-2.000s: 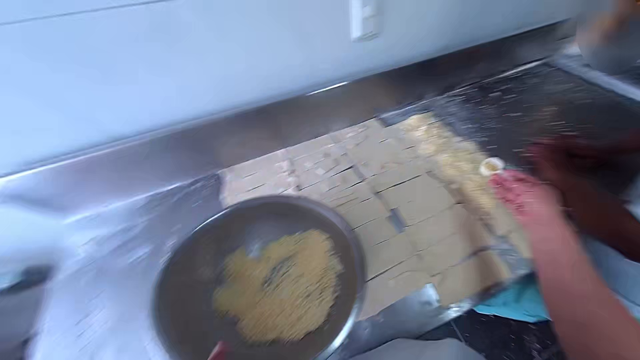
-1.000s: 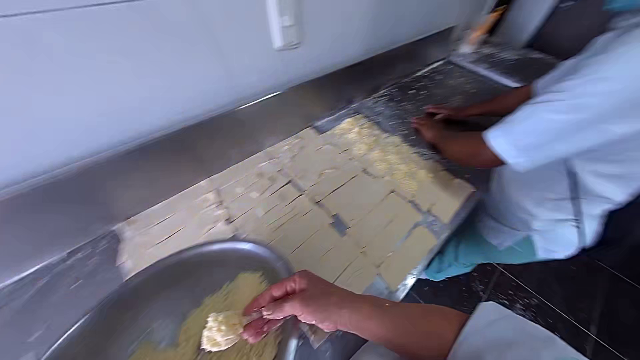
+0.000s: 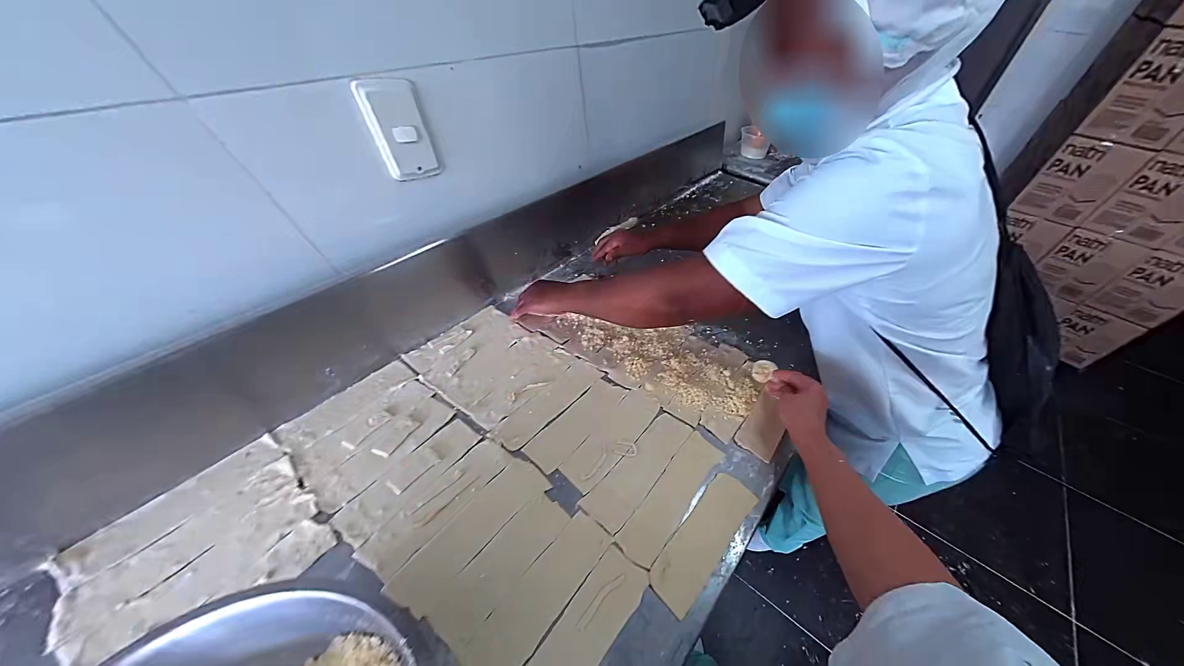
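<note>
My right hand point(image 3: 800, 400) holds a small round scoop or cup point(image 3: 764, 371) with pale contents, just above the right end of a strip of dough covered in crumbly yellowish filling point(image 3: 680, 365). Many flat rectangles of cut dough point(image 3: 518, 527) lie side by side on the metal worktop point(image 3: 661, 629), some with loose dough strips on top. At the lower left, the rim of a metal bowl point(image 3: 268, 606) shows, with crumbly filling point(image 3: 356, 650) inside. My left hand is out of view.
A co-worker in a white uniform point(image 3: 860, 231) stands at the right; their hands point(image 3: 546, 301) touch the dough's far end. A metal backsplash point(image 3: 370, 314) and tiled wall run along the left. A plastic cup point(image 3: 754, 141) stands at the back, stacked cartons point(image 3: 1101, 213) at the right.
My right hand has moved from over the bowl to the filling-covered dough at the right. The co-worker's hands now reach the dough's far end. The view has swung right.
</note>
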